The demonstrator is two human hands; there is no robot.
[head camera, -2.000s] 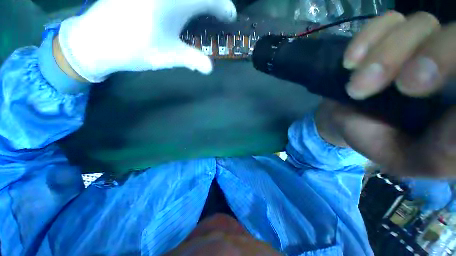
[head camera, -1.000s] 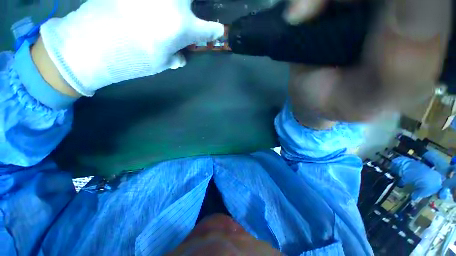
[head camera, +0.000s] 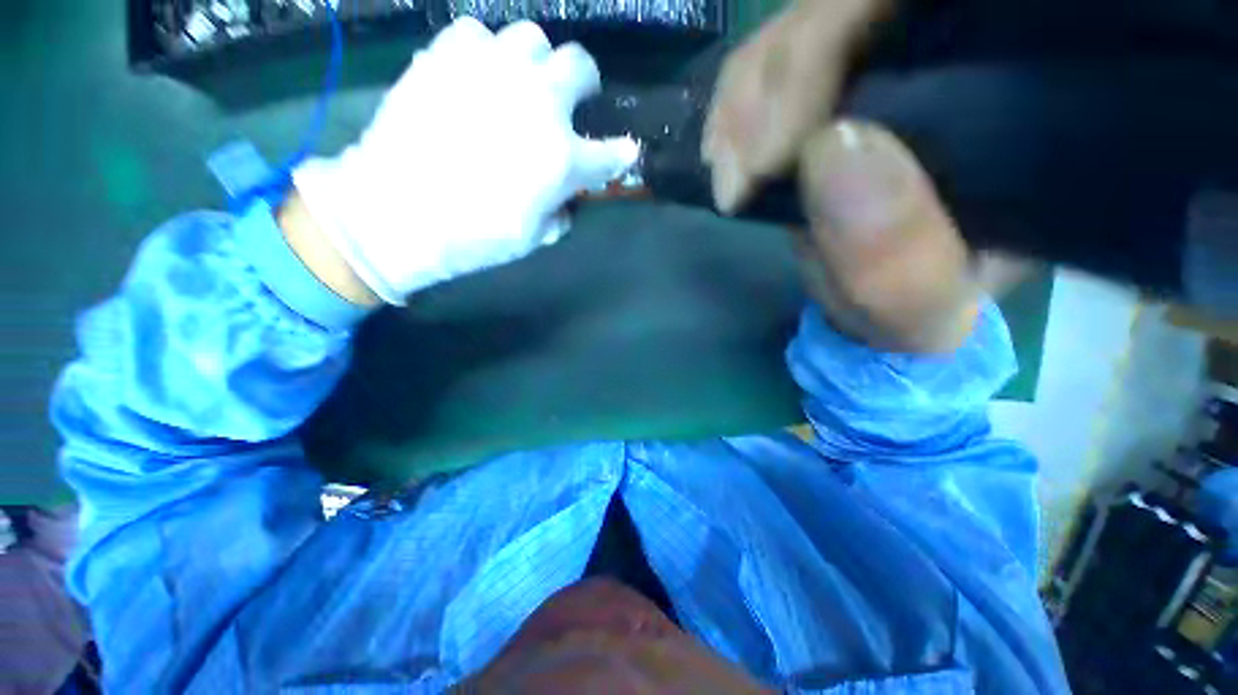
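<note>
My left hand [head camera: 462, 163], in a white knit glove, is at the jig at top centre, thumb and fingertips at its near edge. Whether it pinches a part cannot be told. A short orange-brown piece of the jig [head camera: 618, 188] shows beside the fingertips; the rest is hidden by my hands and the driver. My bare right hand [head camera: 849, 204], blurred, is closed around the thick black electric screwdriver [head camera: 1059, 129]. The driver's front end is close to the gloved thumb at the jig. Its bit is hidden.
Black trays [head camera: 258, 34] with silver and dark parts lie beyond my left hand. A blue cord [head camera: 330, 82] runs from the wrist strap [head camera: 296, 272]. The green mat [head camera: 584, 340] reaches to my smock. Black racks [head camera: 1134, 584] stand on the pale floor at lower right.
The view has shifted, so the parts trays now show at the top. My left fingers have closed in from a wide spread to the jig beside the driver's front end. My right hand still holds the driver.
</note>
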